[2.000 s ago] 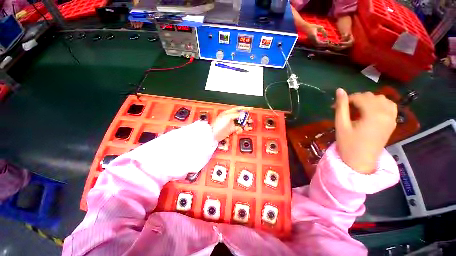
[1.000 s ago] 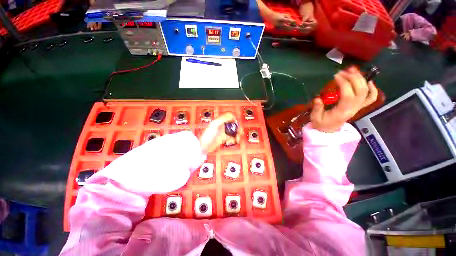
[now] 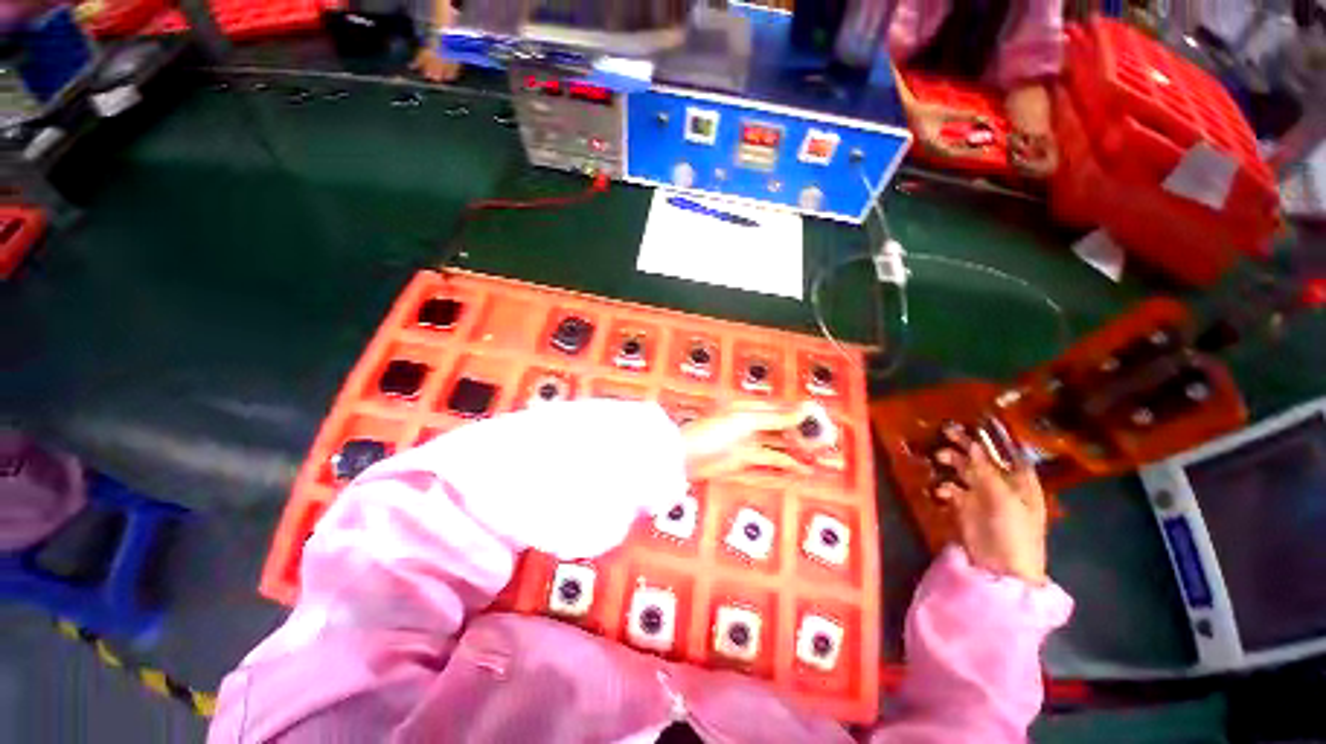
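Observation:
The red-orange parts tray [image 3: 858,581] holds small square watch bodies, most with pale backs and dark round centres, some with black faces. My left hand [image 3: 742,441] reaches across it; its fingertips touch the left edge of a pale-backed watch body [image 3: 817,429] in the right column. Whether they grip it is unclear. My right hand [image 3: 996,502] is over the orange-brown fixture [image 3: 909,436], with a shiny-edged piece, seemingly a watch body [image 3: 999,442], at its fingertips. The hand partly hides the nest. The fixture's upper plate [image 3: 1127,385] is tilted up, away from the nest.
The blue controller box [image 3: 764,153], grey power supply [image 3: 567,124] and paper with a pen [image 3: 720,255] are behind the tray. A clear tube [image 3: 822,298] loops near the fixture. A white-framed display [image 3: 1192,560] is far right. Another person's hands [image 3: 1033,131] and stacked red trays [image 3: 1163,175] are beyond.
My left hand let go of the dark-looking unit and moved to the right column. The top-row pocket it covered now shows a unit. My right hand left the red clamp handle for the nest; the upper plate opened.

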